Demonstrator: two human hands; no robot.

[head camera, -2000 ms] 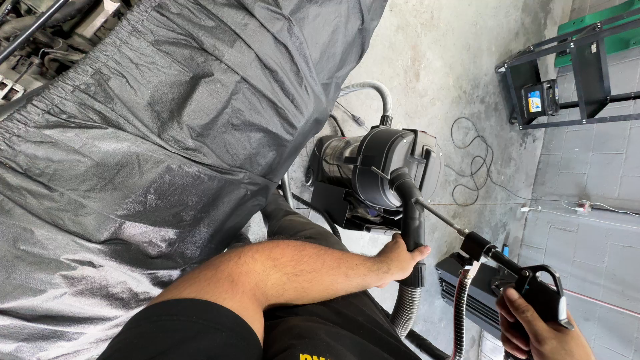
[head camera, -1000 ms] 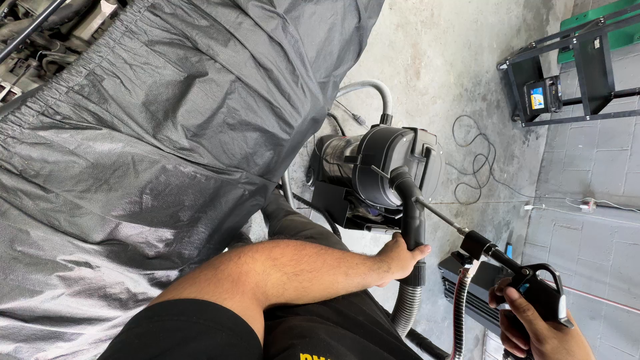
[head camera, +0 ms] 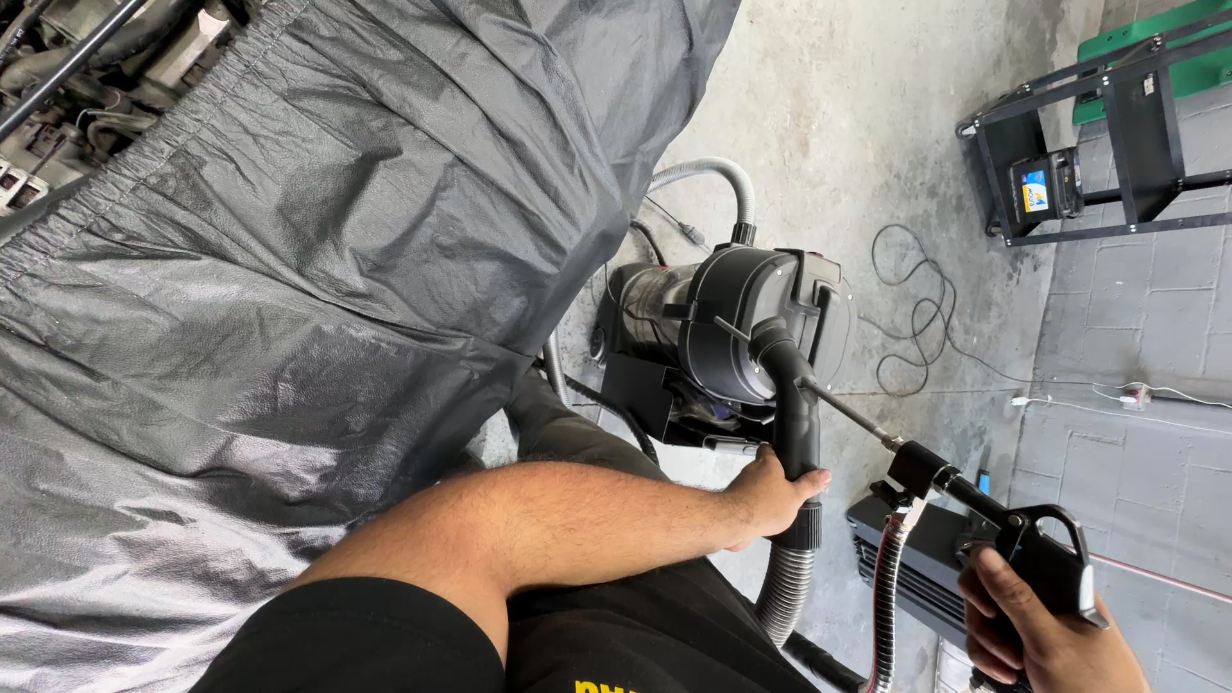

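My left hand [head camera: 778,493] grips the black plastic handle tube of a vacuum hose [head camera: 795,423]; its corrugated grey part runs down below the hand. My right hand [head camera: 1035,621] holds the black pistol grip of a spray gun [head camera: 996,525] with a long thin metal lance. The lance [head camera: 852,412] crosses the vacuum tube near its bent upper end. A braided metal hose [head camera: 887,597] hangs from the gun's body. Behind the tube a black canister vacuum cleaner [head camera: 736,318] stands on the concrete floor.
A grey fabric cover [head camera: 366,241] spreads over the left, beside an open engine bay [head camera: 106,87]. A coiled cable [head camera: 919,337] lies on the floor. At upper right stands a black cart [head camera: 1141,144] holding a battery [head camera: 1044,190], near a block wall [head camera: 1136,318]. A black slatted unit [head camera: 905,568] is low at right.
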